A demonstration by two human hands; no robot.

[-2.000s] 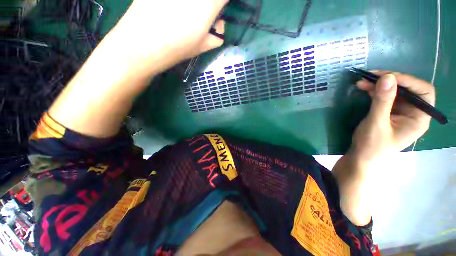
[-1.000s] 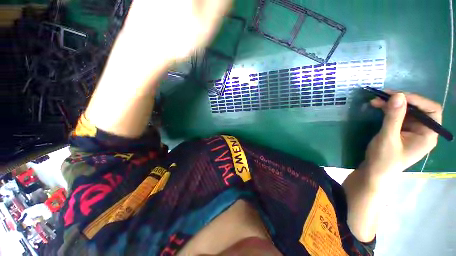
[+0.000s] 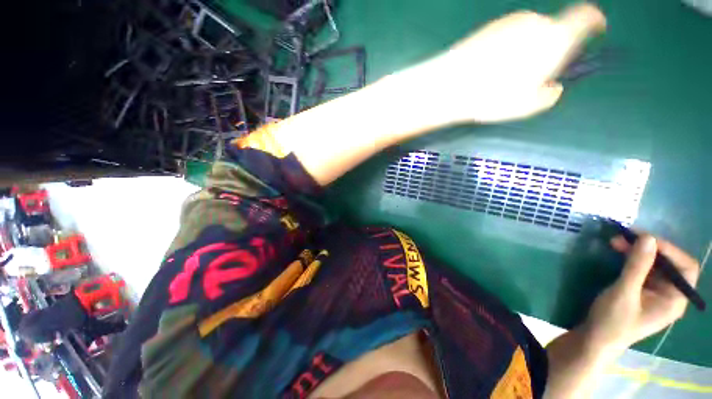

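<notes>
My right hand (image 3: 644, 288) holds slim black tweezers (image 3: 663, 269) like a pen, their tip over the lower right part of the pale backing sheet (image 3: 624, 191). The sheet lies flat and bears close rows of small dark adhesive pieces (image 3: 500, 187); its right end looks pale and emptied. My left hand (image 3: 531, 66) is stretched across beyond the sheet, blurred, with a dark blurred plastic frame (image 3: 589, 65) between thumb and fingers. The frame's shape is unclear, and the hand hides part of it.
A tangled pile of black frames (image 3: 218, 93) is at the upper left. A loose frame (image 3: 341, 72) lies at its right side on the green mat (image 3: 437, 257). A pale cord (image 3: 691, 284) runs by my right hand. Red bins (image 3: 66, 252) stand below left.
The view has shifted, so the sheet appears lower and tilted. My left hand has moved right, away from the pile side, to beyond the sheet. My right hand keeps the tweezers near the sheet's right part.
</notes>
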